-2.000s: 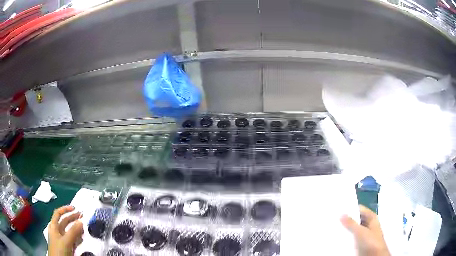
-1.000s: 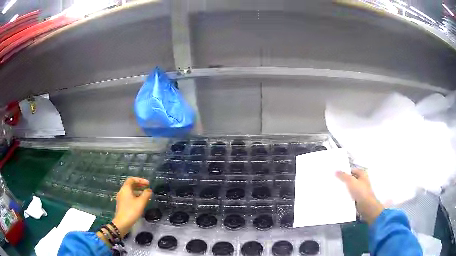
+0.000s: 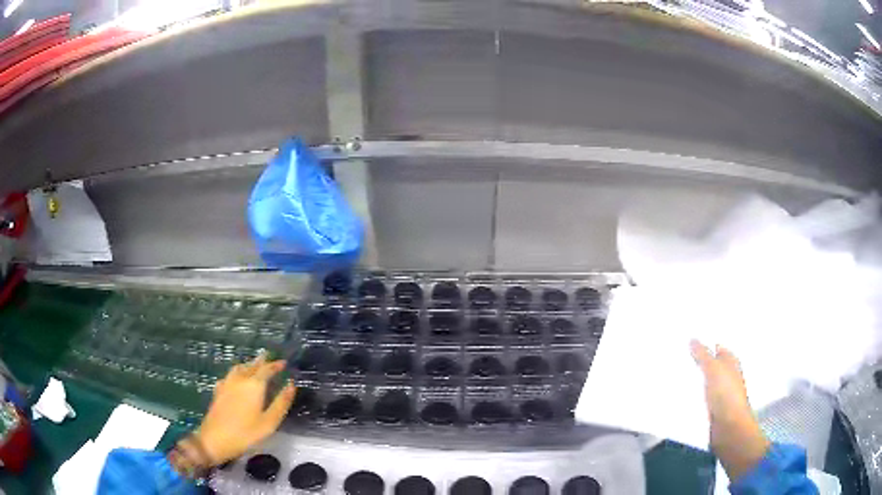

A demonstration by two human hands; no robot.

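My left hand (image 3: 242, 411) is over the left end of the far filled tray (image 3: 435, 384), at the border with the empty tray (image 3: 155, 353). Its fingers are bent over the leftmost front disc; whether they grip it cannot be told. My right hand (image 3: 727, 401) is at the right, its thumb and fingers at the right part of a white sheet (image 3: 643, 372), which it holds. The near tray (image 3: 627, 466) shows at the bottom with one row of round black parts (image 3: 414, 485), cut off by the frame edge.
A bright heap of thin white packing sheets (image 3: 764, 280) is at the right. A blue plastic bag (image 3: 305, 213) hangs at the back. Loose white sheets (image 3: 126, 440) and a crumpled tissue (image 3: 53, 401) lie at the left on the green mat. A red bin (image 3: 14, 440) is at the far left edge.
My left hand came from the near tray's left side to the far filled tray, and its fingers have since lowered. My right hand moved the white sheet back and right. The view has shifted.
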